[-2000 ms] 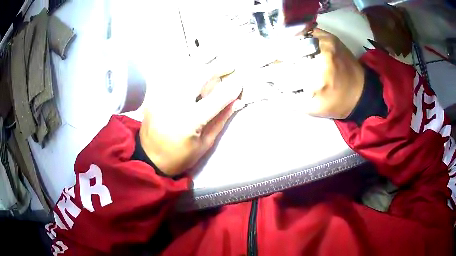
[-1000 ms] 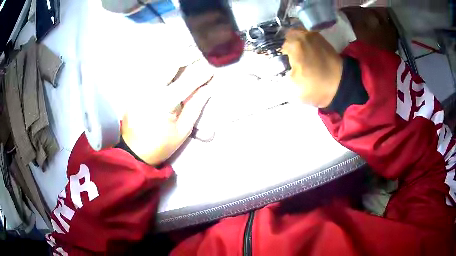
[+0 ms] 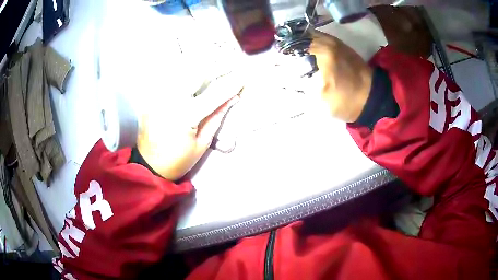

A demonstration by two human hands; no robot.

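Observation:
Lamp glare bleaches the work area white, so the garment piece [image 3: 273, 109] shows only as faint edge lines between my hands. My left hand [image 3: 183, 123] lies flat on the left of it, fingers stretched towards the needle area. My right hand [image 3: 341, 76] is at the right, beside the dark and shiny presser foot area [image 3: 299, 46]; its fingertips are lost in glare. The dark red sewing machine head [image 3: 251, 27] stands at top centre. A thin dark curved line [image 3: 226, 145], thread or cloth edge, shows beside my left hand. Whether either hand grips the cloth cannot be seen.
Taupe cut pieces [image 3: 33, 109] lie piled at the left table edge. A brown fabric piece [image 3: 404, 30] is at the upper right, with a thin red tool [image 3: 461, 51] beyond it. A grey measuring band [image 3: 284, 212] runs along the front table edge. A pale rounded part [image 3: 117, 123] stands beside my left wrist.
Since two seconds ago my hands have moved apart, the left one now flat, and more of the presser foot area shows. Over the last second the hands have shifted little; the view has moved slightly.

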